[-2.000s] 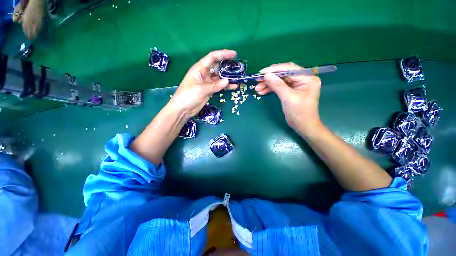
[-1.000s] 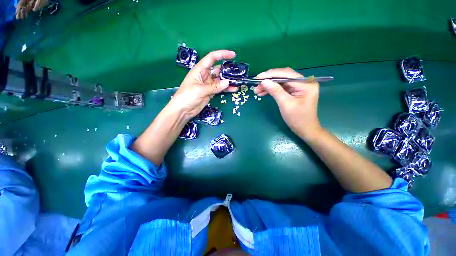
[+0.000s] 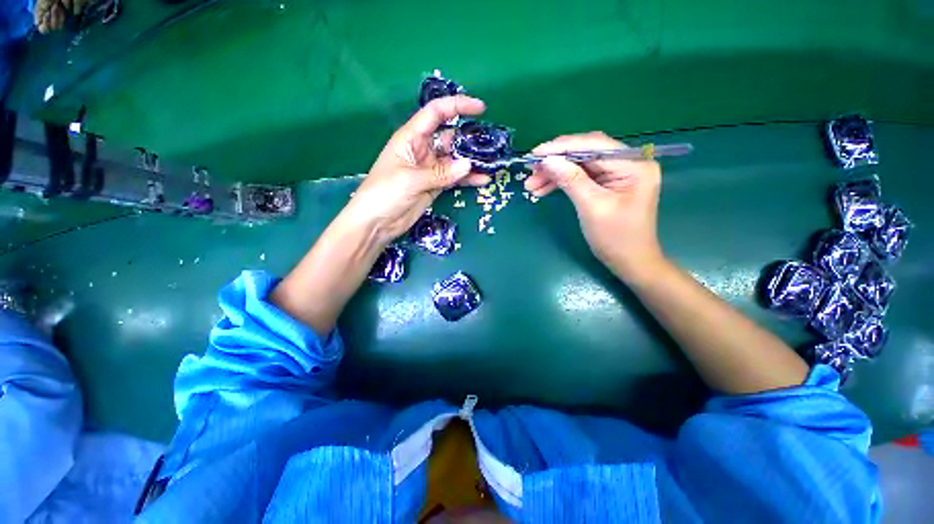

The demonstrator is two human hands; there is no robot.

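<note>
My left hand (image 3: 415, 169) holds a dark rounded-square unit (image 3: 481, 144) between thumb and fingers, its round face up. My right hand (image 3: 604, 200) grips a slim silver pointed tool (image 3: 625, 154), likely tweezers. The tool's tip meets the near right edge of the unit; the exact contact is too small to tell. Tiny cream-yellow pieces (image 3: 492, 200) lie scattered on the dark-green mat (image 3: 533, 348) below the held unit. Three more dark units lie loose near my left forearm, one of them (image 3: 456, 296) nearest my body.
A pile of several dark units (image 3: 840, 276) lies at the right. Another unit (image 3: 438, 89) sits on the brighter green strip (image 3: 666, 51), just beyond my left fingers. A dark-banded metal bar (image 3: 154, 189) reaches in from the left. Another person's blue sleeve (image 3: 36, 409) is at the lower left.
The unit on the green strip has moved right, now partly behind my left fingers. The unit seen at the far right edge one second ago is gone from view. My hands have barely moved.
</note>
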